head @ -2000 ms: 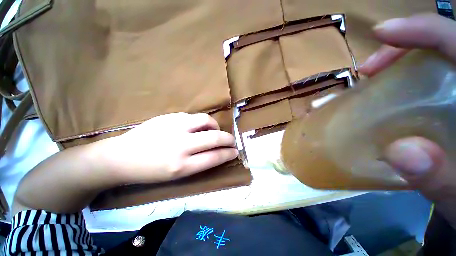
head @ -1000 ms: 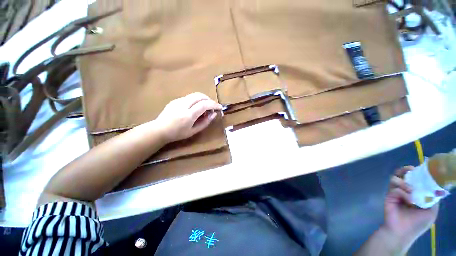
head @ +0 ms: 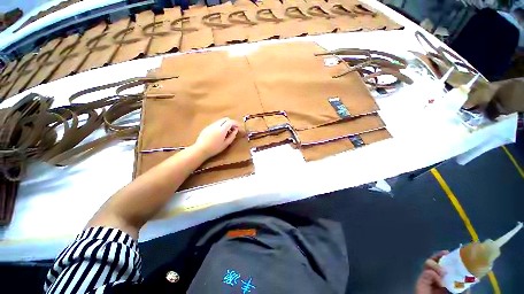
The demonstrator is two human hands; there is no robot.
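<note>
Brown bag panels [head: 201, 97] lie flat in stepped layers on the white table, with a square notch [head: 278, 161] at the near edge and white corner pieces at its corners. My left hand [head: 219, 138] rests on the panels just left of the notch, fingers curled; whether it pinches an edge cannot be told. My right hand [head: 432, 277], partly cut off by the bottom edge, is at the lower right, away from the table. It holds the glue bottle [head: 478, 258], which has amber contents, a white wrap and a pale nozzle pointing up and right. A black care label [head: 339, 108] lies on the panel's right side.
Brown straps lie left [head: 74, 129] and right [head: 379, 66] of the panels. Rows of similar brown pieces [head: 189, 34] stand beyond. Pale-nozzled bottles [head: 464, 91] are at the table's right. A person in dark clothing [head: 485, 40] is far right. The floor has yellow lines.
My right hand has moved from close over the notch to the lower right with the bottle, whose nozzle now points up. My left hand has shifted slightly off the notch edge. The view has widened.
</note>
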